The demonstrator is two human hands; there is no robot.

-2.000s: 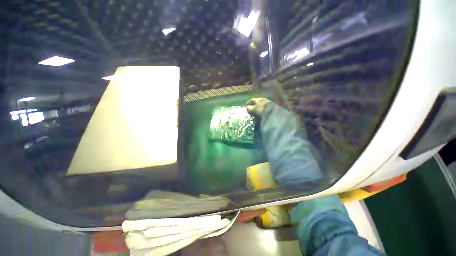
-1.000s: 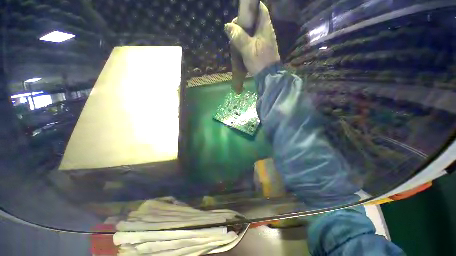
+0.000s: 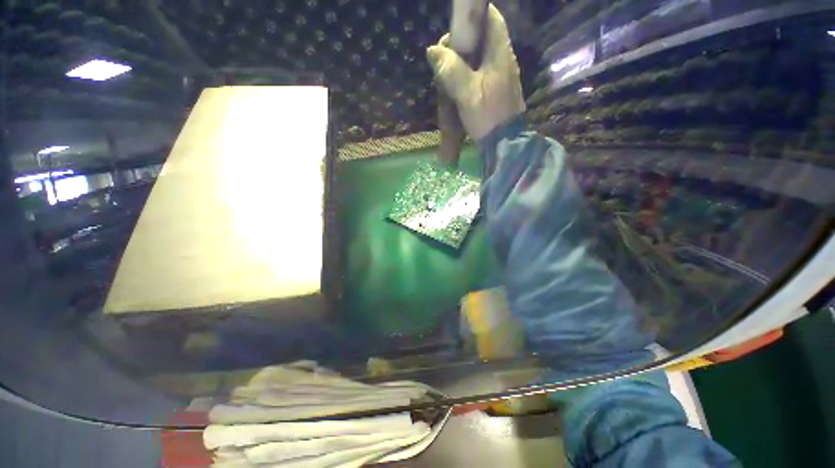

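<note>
A green circuit board [image 3: 438,206] with silvery speckles lies on the green mat [image 3: 394,283] inside the cabinet, turned at an angle. My right hand [image 3: 481,78], in a thin whitish glove and a light blue sleeve, is raised behind the board. It is closed around a pale grey-white shaft [image 3: 469,20] that runs out at the top edge of the picture. A darker narrow part [image 3: 450,128] points down from the hand toward the far side of the board. The sleeve passes beside the board's right corner. My left hand is not in view.
A bright cream panel [image 3: 229,201] stands left of the mat. The curved window [image 3: 73,302] lies between me and the board, with reflections. Folded white gloves or cloth [image 3: 311,437] lie at the lower left outside. An arm opening with yellow padding [image 3: 492,322] is beside my sleeve.
Since two seconds ago, my right hand has left the board's edge and risen to hold the shaft; the board has turned. In the last second, the hand and board have barely shifted.
</note>
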